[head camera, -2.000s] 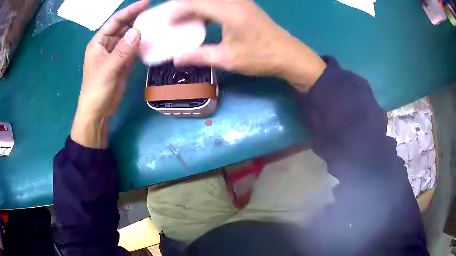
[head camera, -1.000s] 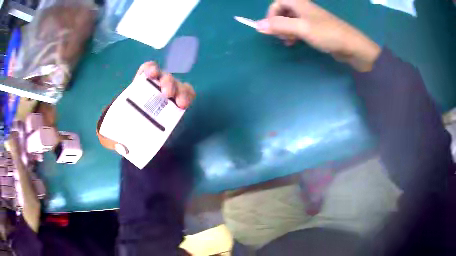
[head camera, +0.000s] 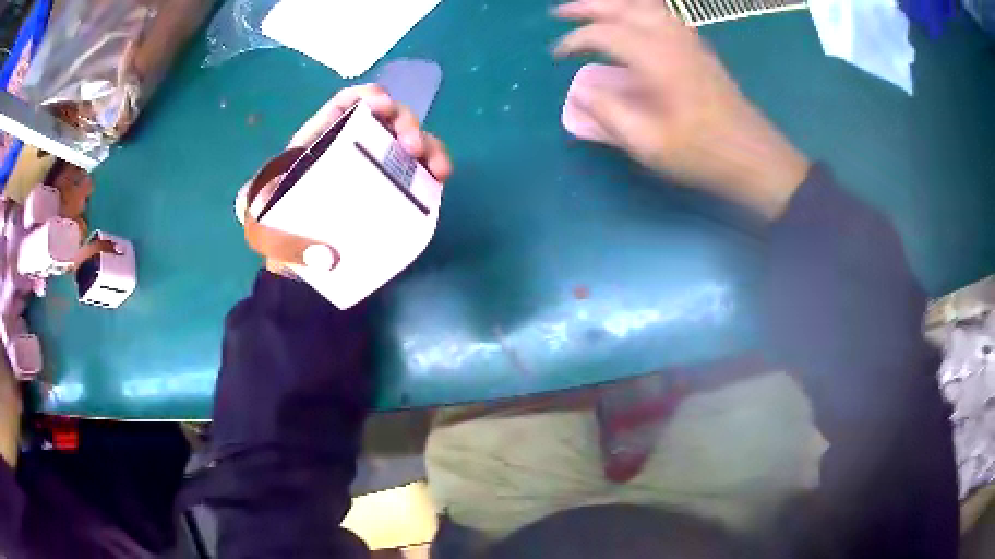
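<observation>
My left hand (head camera: 417, 140) holds the pale pink speaker body (head camera: 382, 224) tilted above the mat, with its fingers over the top edge. Dark strips and a small printed label show on the speaker's face. The brown strap (head camera: 270, 236) loops off its left side, fixed by a round pale button. My right hand (head camera: 644, 93) is blurred, with its fingers apart, over a pale pink rounded cover (head camera: 589, 105). Part of the cover is hidden under the hand. A flat blue-grey rounded pad (head camera: 412, 83) lies behind the speaker, partly hidden by my left hand.
Pink speakers (head camera: 107, 271) and another person's hand are at the left. A clear bag (head camera: 104, 66) and white paper (head camera: 347, 31) lie at the upper left. A striped sheet (head camera: 736, 9) and pale blue cloth-like piece (head camera: 867, 42) are at the upper right. A carton (head camera: 974, 366) stands lower right.
The speaker first stood on the mat, then was lifted in my left hand; it has since turned. My right hand has moved down from the thin pale piece's earlier place, and its fingers have spread.
</observation>
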